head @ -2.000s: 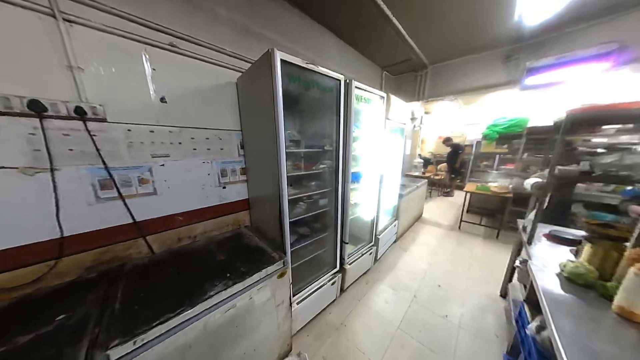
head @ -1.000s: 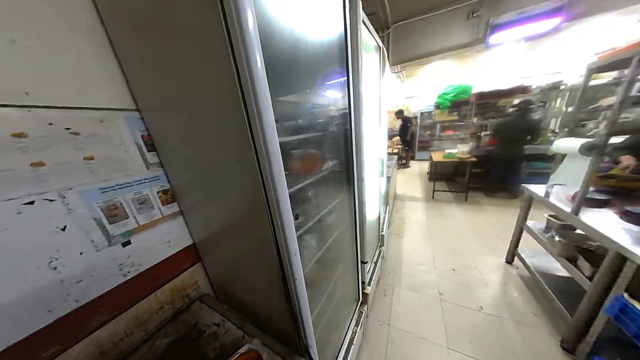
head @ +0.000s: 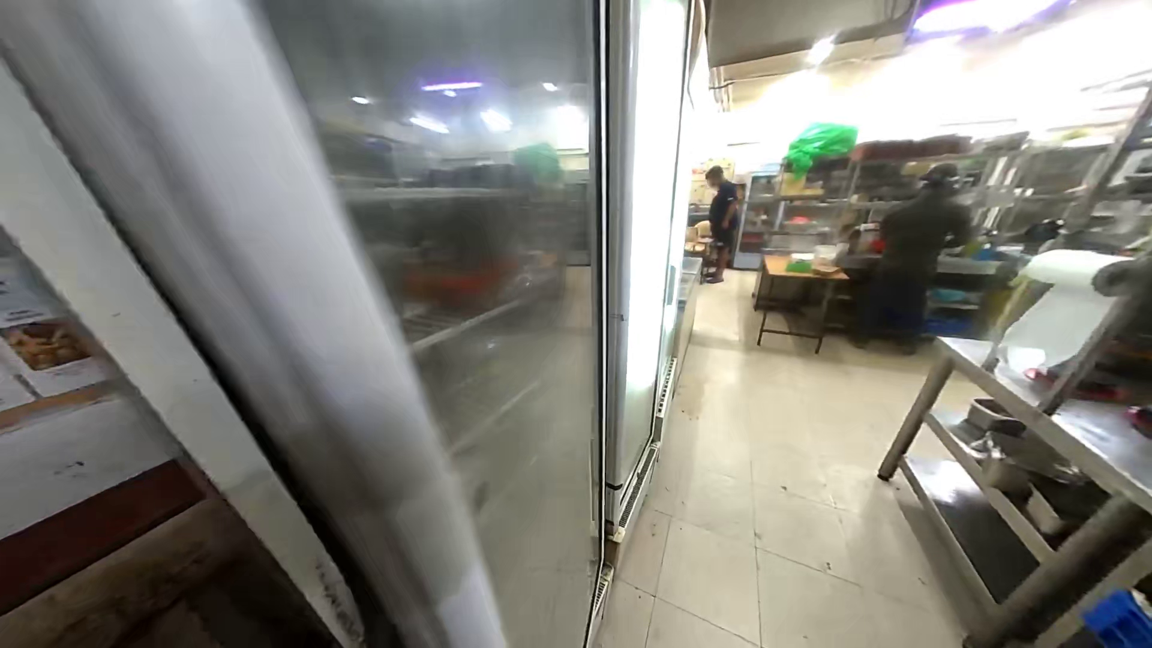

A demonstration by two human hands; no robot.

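Observation:
Neither my left hand nor my right hand shows in the head view. Very near, on the left, stands a tall glass-door refrigerator (head: 504, 360); its metal door frame (head: 360, 360) runs slanting down the view and is blurred. Behind the glass are wire shelves and a blurred reddish thing, mixed with reflections of ceiling lights. A gap shows between this door frame and the white cabinet edge (head: 171, 360), so the door looks partly open. What pulls or holds it is hidden. A second, brightly lit refrigerator (head: 648, 252) adjoins it.
On the right stands a steel table (head: 976, 354) with a lower shelf of metal pans (head: 999, 414) and a white roll (head: 1062, 288). A blue crate (head: 1120, 616) is at lower right. Farther back are a small wooden table (head: 801, 268), racks, and two people (head: 723, 220) (head: 918, 252).
The view has moved forward, close to the first refrigerator. Its door, which looked closed two seconds ago, now stands off from the cabinet edge.

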